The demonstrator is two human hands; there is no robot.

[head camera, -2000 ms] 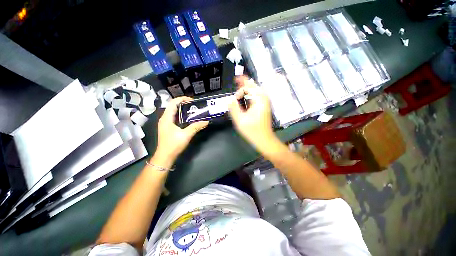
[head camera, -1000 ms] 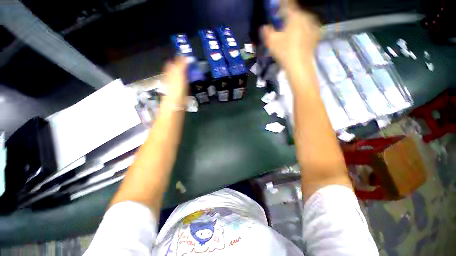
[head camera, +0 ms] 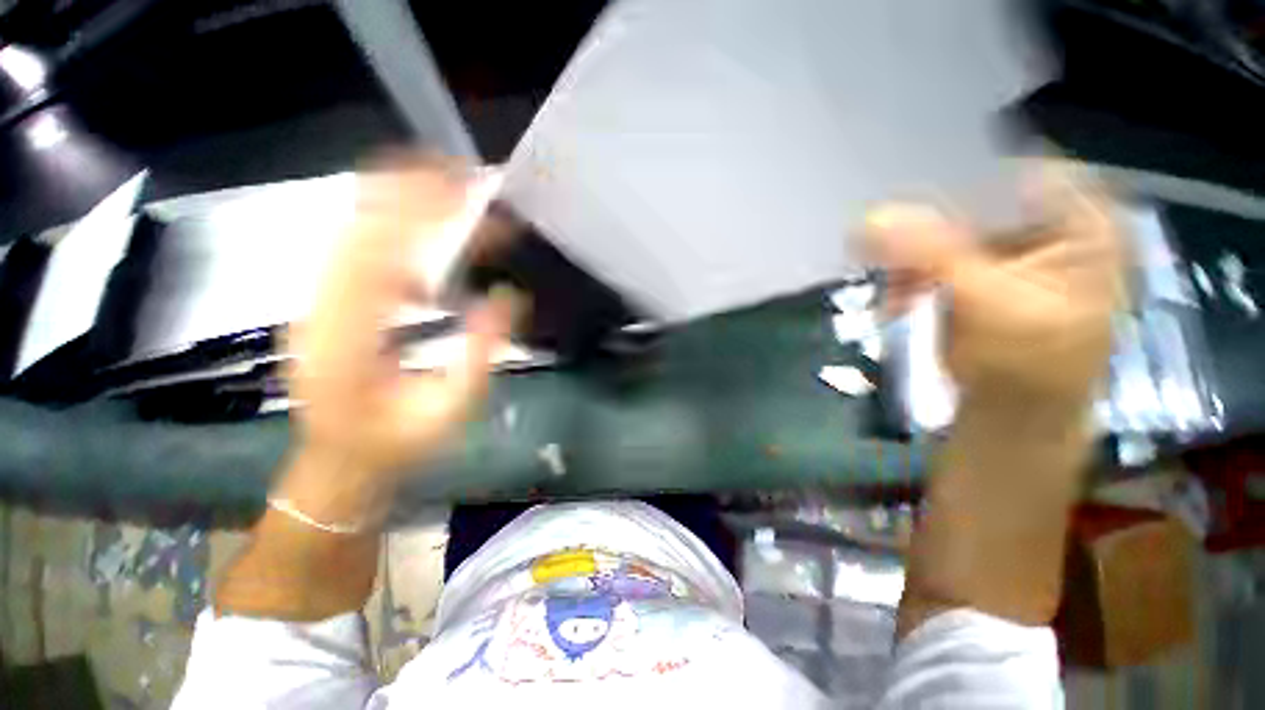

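Observation:
A large white sheet with a dark part at its lower left, likely a flat carton [head camera: 721, 153], is raised in front of me above the green bench. My right hand [head camera: 1006, 278] grips its right edge between thumb and fingers; the hand is blurred. My left hand [head camera: 396, 312] is blurred at the sheet's left side, fingers and thumb apart; whether it touches the sheet cannot be told. More flat white cartons [head camera: 250, 264] with black edges overlap on the left. The row of blue boxes is not visible.
The clear blister tray [head camera: 1151, 333] is at the right, partly behind my right hand. White scraps [head camera: 849, 377] lie beside it. A brown cardboard carton [head camera: 1131, 590] and red stool [head camera: 1235, 492] are below the bench at right. A pale metal rail runs behind.
The view has turned left. The small box worked on earlier is gone from my hands. A large white sheet is now raised, held by my right hand, and hides the back of the bench.

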